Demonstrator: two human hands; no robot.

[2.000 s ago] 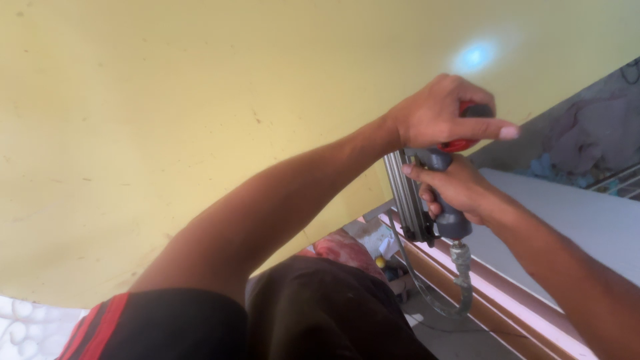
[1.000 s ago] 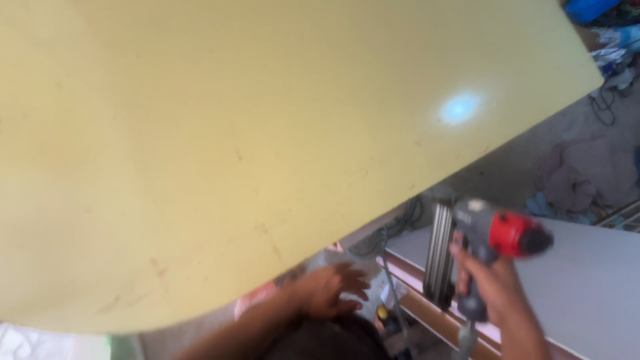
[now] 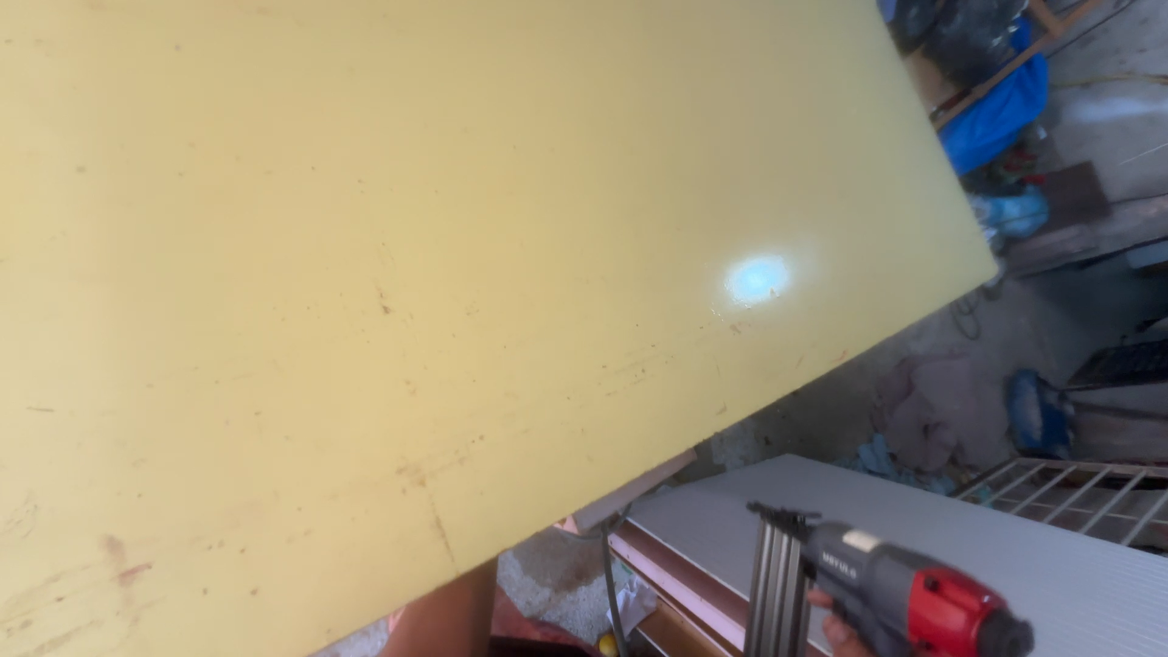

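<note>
At the bottom right my right hand (image 3: 841,631) is closed around a grey and red pneumatic nailer (image 3: 899,584) with a ribbed metal magazine (image 3: 777,584). Only some fingers show beside the magazine; the rest is cut off by the frame's lower edge. The nailer is over a light grey panel (image 3: 876,502). A large yellow board (image 3: 456,274) with scuffs and small stains fills most of the view. My left forearm (image 3: 447,611) reaches to the board's lower edge, and the left hand itself is hidden, apparently under the board.
Below the board lies a pink-edged wooden frame (image 3: 680,570) with a dark hose (image 3: 610,584) beside it. A white slatted rack (image 3: 1086,502) is at the right. Crumpled cloth (image 3: 940,401), a blue sheet (image 3: 995,119) and other clutter lie on the floor beyond the board's edge.
Two seconds ago both hands were together at the nailer. My left hand has since let go and moved left to the board's lower edge. The nailer has moved down in my right hand.
</note>
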